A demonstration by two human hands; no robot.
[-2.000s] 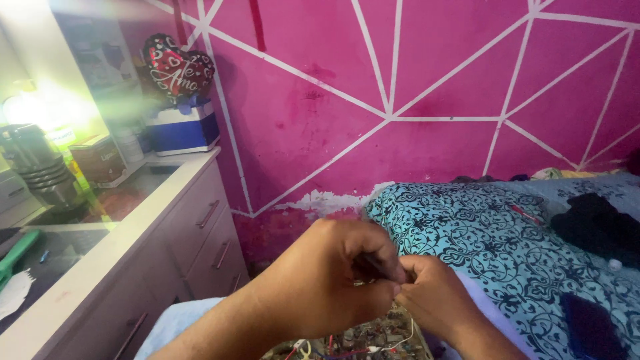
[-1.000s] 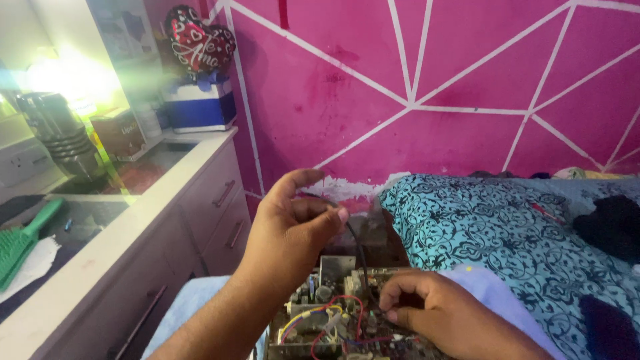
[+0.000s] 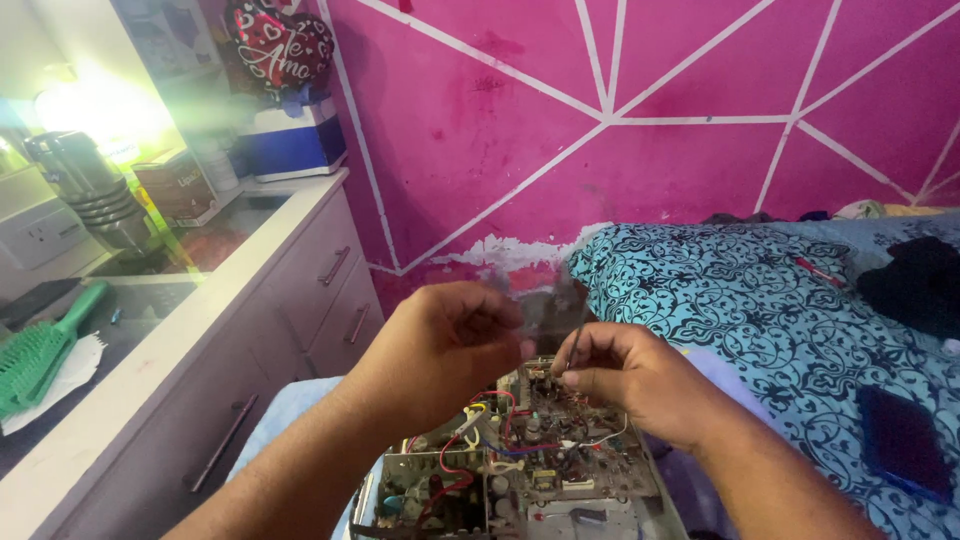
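Observation:
My right hand [image 3: 630,371] pinches a thin dark strip [image 3: 574,346], possibly a cable or band, between thumb and fingers above the far edge of an opened electronic chassis. My left hand [image 3: 457,352] is to its left, over the chassis, fingers curled with the tips near each other; whether something thin is between them cannot be told. Beneath both hands lies the circuit board [image 3: 555,442], dusty and full of components, with red, blue, yellow and white wires [image 3: 517,450] across it. The chassis rests on light blue cloth.
At left, a white dresser [image 3: 247,300] holds a green hairbrush [image 3: 45,352], a dark metallic tumbler [image 3: 94,191] and small boxes. A bed with a teal patterned cover [image 3: 697,300] is at right, bearing a dark blue flat object [image 3: 904,442] and black cloth [image 3: 915,285]. A pink wall stands behind.
The hands were together two seconds ago, then apart with a dark strip hanging near my left hand. My right hand has since risen from the board and now holds the strip.

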